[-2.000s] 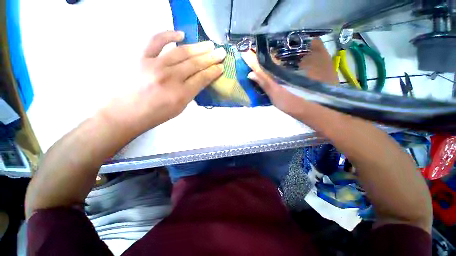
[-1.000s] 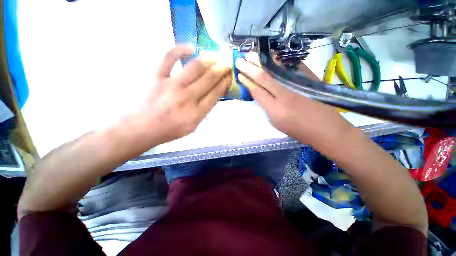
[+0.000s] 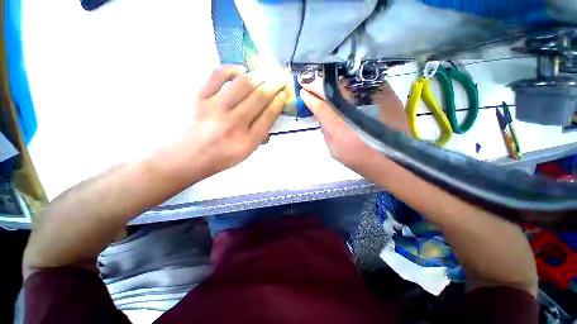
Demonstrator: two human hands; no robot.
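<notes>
A plaid cut piece (image 3: 229, 38) in blue, yellow and green lies under the head of the white sewing machine (image 3: 405, 28). Its far part runs away from me, and a short near edge shows between my hands. My left hand (image 3: 243, 111) lies over the cloth with its fingertips left of the needle area. My right hand (image 3: 338, 123) has its fingertips on the cloth just right of there, partly behind the black curved bar (image 3: 392, 142). The presser foot and needle are too small and blurred to tell apart.
Scissors with yellow and green handles (image 3: 465, 101) lie right of the machine head. Small snips (image 3: 508, 131) lie farther right. A heap of plaid and white cloth (image 3: 414, 247) is below the table edge at right, near red plastic (image 3: 553, 256). Grey cloth (image 3: 158, 262) lies at lower left.
The plaid piece has moved away from me under the machine head, so less shows on the near side. My hands have drawn together beside the needle area. The camera view has shifted slightly.
</notes>
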